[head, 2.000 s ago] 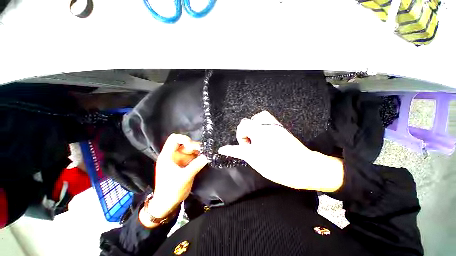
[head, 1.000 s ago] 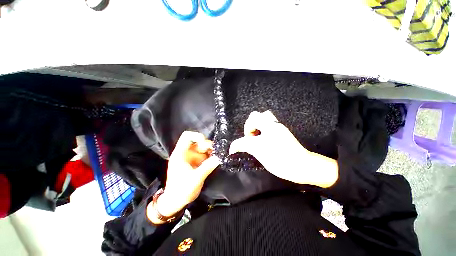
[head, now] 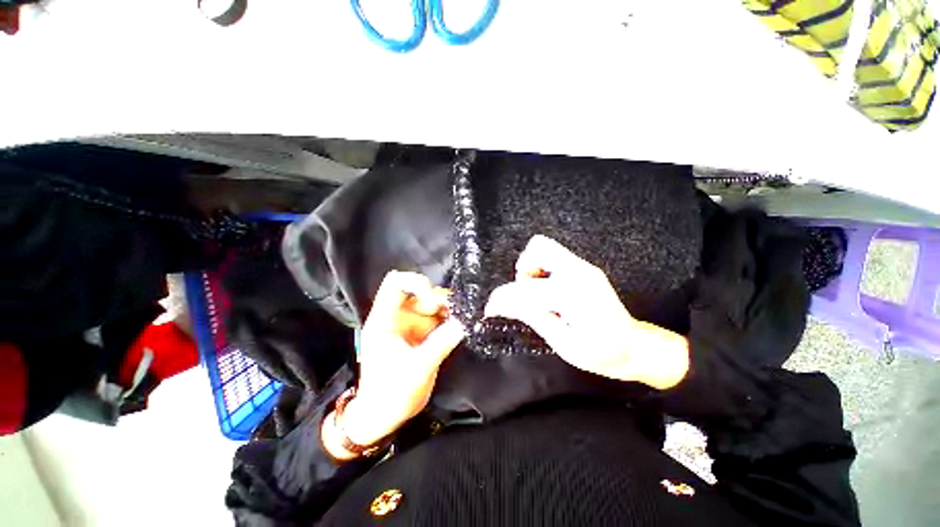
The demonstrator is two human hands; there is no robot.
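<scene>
The dark tweed garment (head: 608, 216) lies over my lap against the table edge. A braid trim (head: 467, 221), black flecked with silver, runs down the cloth edge and turns right at a corner. Smooth black lining (head: 397, 232) shows to the left of the trim. My left hand (head: 407, 350) pinches the garment edge at the corner, thumb and fingers together. My right hand (head: 567, 314) is just to the right, its thumb and finger at the trim, other fingers curled. Whether it holds a needle cannot be seen; no thread is visible.
The white table (head: 258, 88) bears blue-handled scissors (head: 461, 26), a ring-shaped item (head: 223, 9) and a yellow-black striped bundle (head: 899, 67). A blue basket (head: 242, 386) and red cloth (head: 163, 352) are at the lower left. A purple stool (head: 855, 288) stands at the right.
The whole view has shifted, so the scissors, garment and hands appear further right. Both hands stay close together at the trim corner, with only slight changes of the fingers.
</scene>
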